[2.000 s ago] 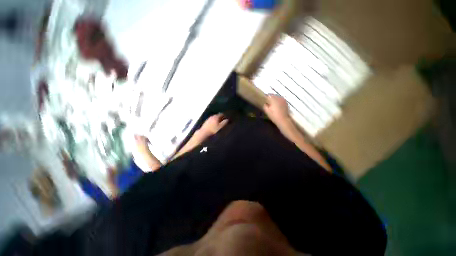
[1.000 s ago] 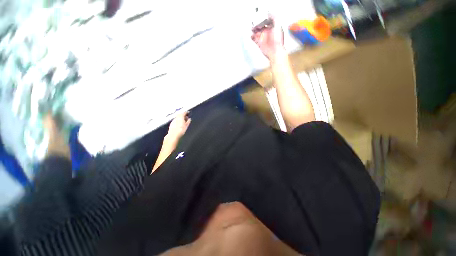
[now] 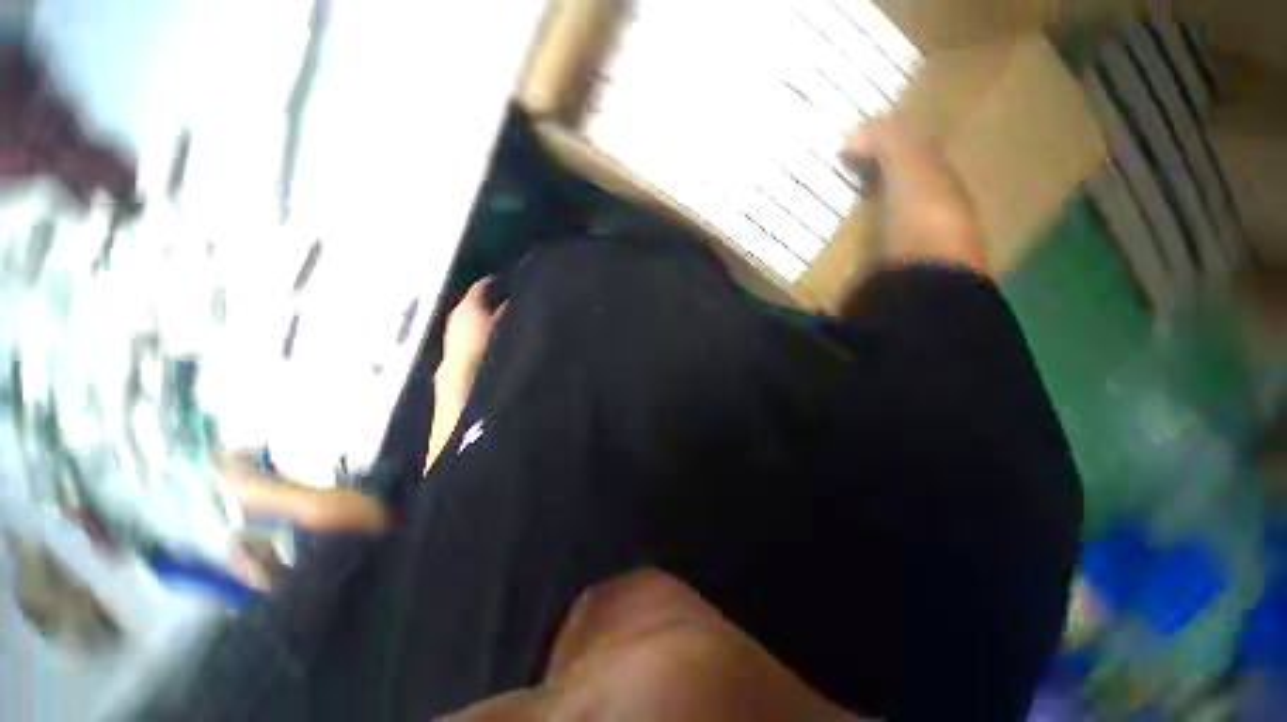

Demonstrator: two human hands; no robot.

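Note:
The open brown carton [image 3: 830,268] stands beside the white table [image 3: 409,127], at the upper middle. White units [image 3: 762,113] lie in it in tight rows. My right hand [image 3: 903,162] is over the carton's right side, fingers curled around a small dark object [image 3: 861,172], which is too blurred to name. My left hand [image 3: 470,317] hangs low by the table's edge, partly hidden against my black shirt; whether it holds anything does not show.
A blurred heap of white and green pieces [image 3: 113,325] covers the table's left part, with red-brown material [image 3: 64,127] beside it. A coworker's hand [image 3: 268,494] reaches into the heap. Dark strips lie on the table. Blue things [image 3: 1157,571] are on the green floor at lower right.
My right hand has moved from the table near the orange and blue object to the carton's right side. The view has turned, and the rows of units show more fully.

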